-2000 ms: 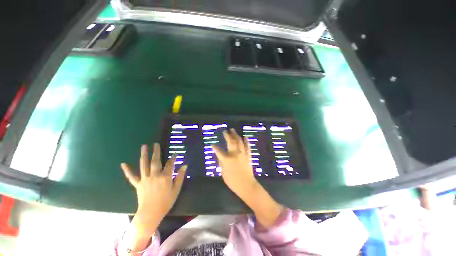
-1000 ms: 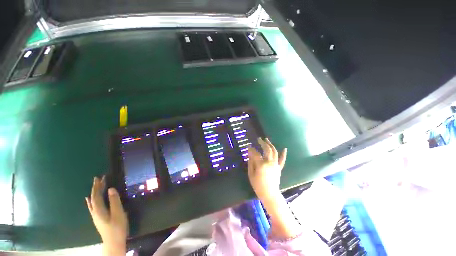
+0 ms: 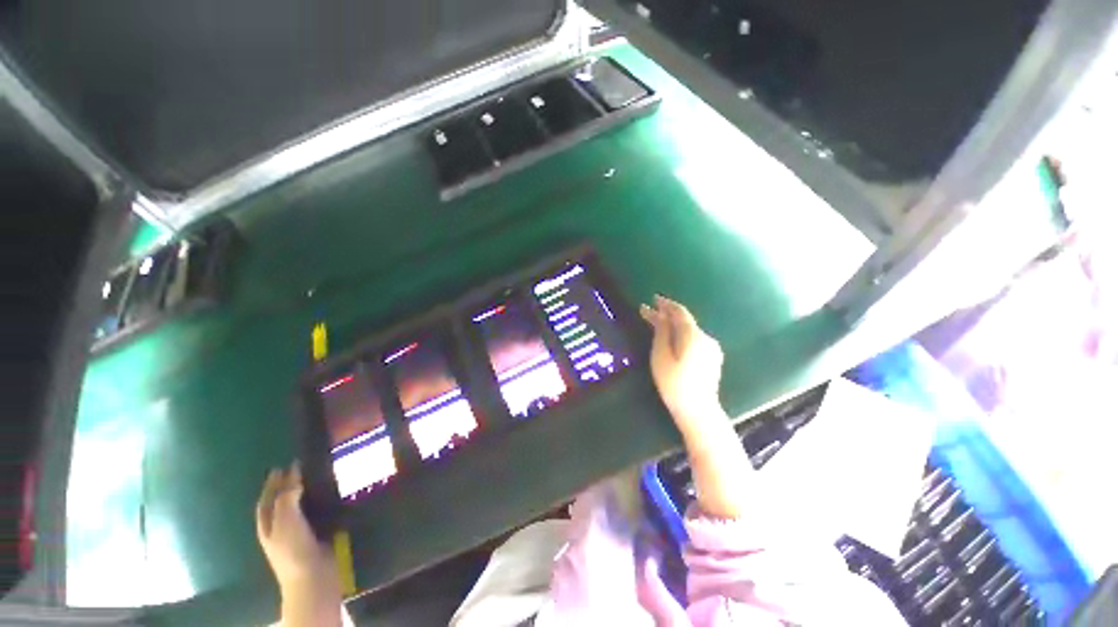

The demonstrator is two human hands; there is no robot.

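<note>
The black four-slot phone tray lies on the green mat, slanted up to the right. The three left phones show reddish-dark screens with white lower blocks. The rightmost phone shows text lines on black. My left hand holds the tray's left end, its fingertips at the edge. My right hand holds the right end, fingers bent at the edge; its underside grip is hidden.
Another phone tray lies at the back right, and one at the back left. Yellow tape strips are by the tray's left end. A blue bin with dark units and a white sheet are at lower right.
The view has turned. My right hand has left the phone screens for the tray's right end; my left hand has moved to its left end. Three screens changed from text to coloured images.
</note>
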